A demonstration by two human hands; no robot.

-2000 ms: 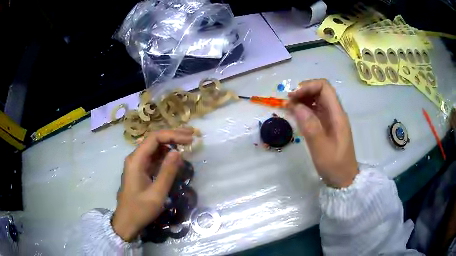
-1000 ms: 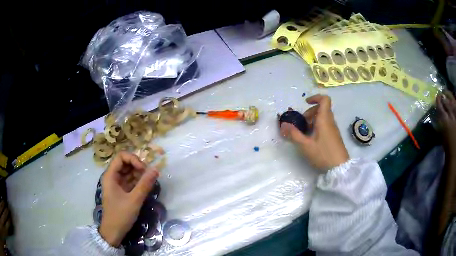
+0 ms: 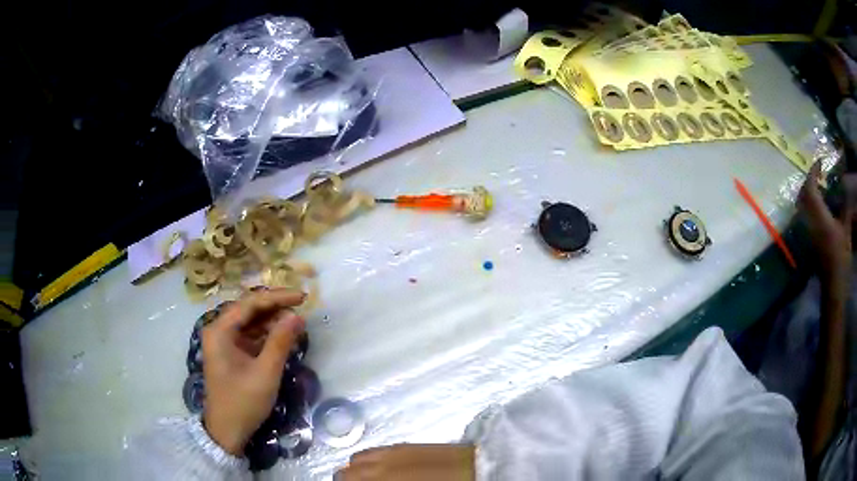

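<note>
My left hand (image 3: 246,362) is over the pile of dark flat rings (image 3: 272,446), fingers curled with thumb near forefinger; whether it holds anything is hidden. My right hand (image 3: 406,462) is at the bottom edge, partly cut off, beside a shiny loose ring (image 3: 339,422); its fingers are not clearly seen. A black round case (image 3: 565,228) with small lugs lies on the bench, untouched. A second case (image 3: 687,233) with a tan ring and blue centre lies to its right. Tan rings (image 3: 258,231) lie in a pile beyond my left hand.
An orange screwdriver (image 3: 442,202) lies beyond the middle. A clear plastic bag (image 3: 272,99) rests on a white board (image 3: 413,108). Yellow die-cut sheets (image 3: 658,108) are at far right. A red-orange stick (image 3: 764,222) lies at right, near another person's hand (image 3: 819,211). A blue bit (image 3: 488,266) lies mid-bench.
My right hand has let go of the black case, leaving it on the bench, and has moved down and left to the bottom edge. My left hand stays over the dark rings.
</note>
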